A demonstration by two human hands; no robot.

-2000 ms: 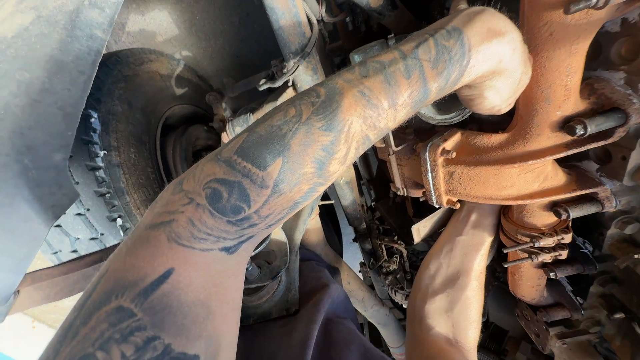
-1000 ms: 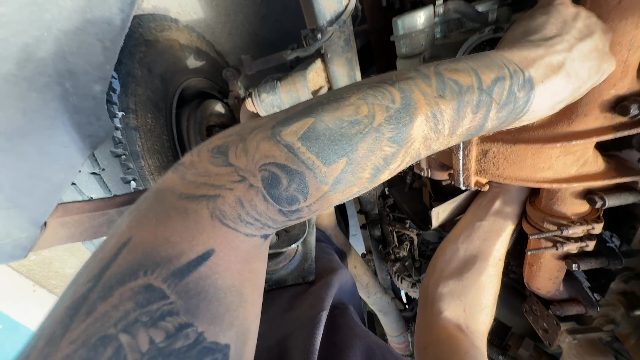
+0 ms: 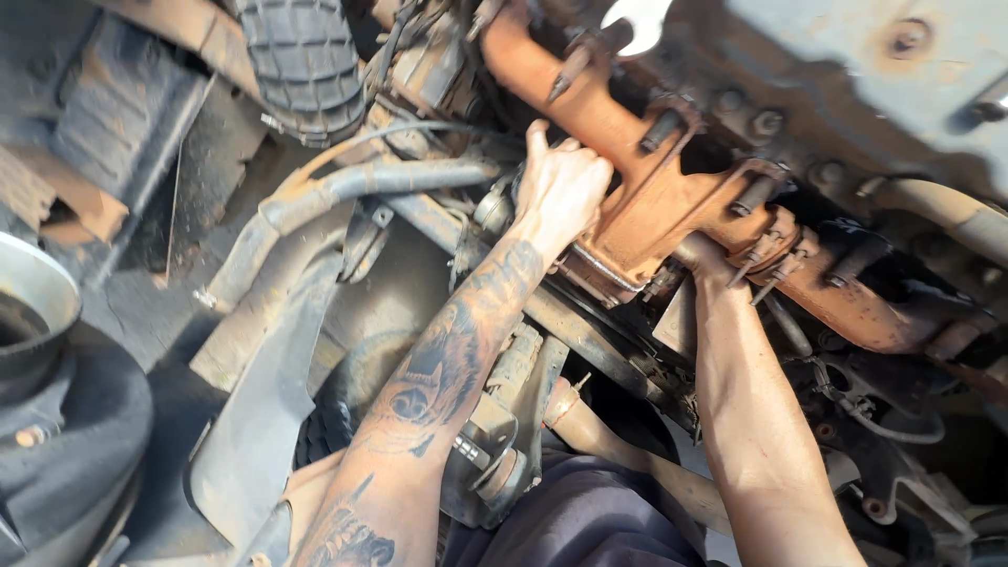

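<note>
A rusty orange exhaust manifold runs diagonally along the engine, with studs and clamps on its branches. My left hand, at the end of the tattooed forearm, lies against the manifold's left side; its fingers are curled, and whether they grip anything is hidden. My right forearm reaches up from below, and my right hand disappears beneath the manifold, between its flange and the clamped joint, so its fingers cannot be seen. A silver open-ended wrench head shows above the manifold at the top.
A ribbed black rubber hose is at upper left, with a bent grey pipe below it. A dusty frame rail passes under my left forearm. A black round housing stands at far left; dark cloth is at the bottom.
The view has swung and widened, showing more of the engine and the wrench head. My left hand, earlier over the manifold's upper part, is now at its left side. My right arm still reaches under it.
</note>
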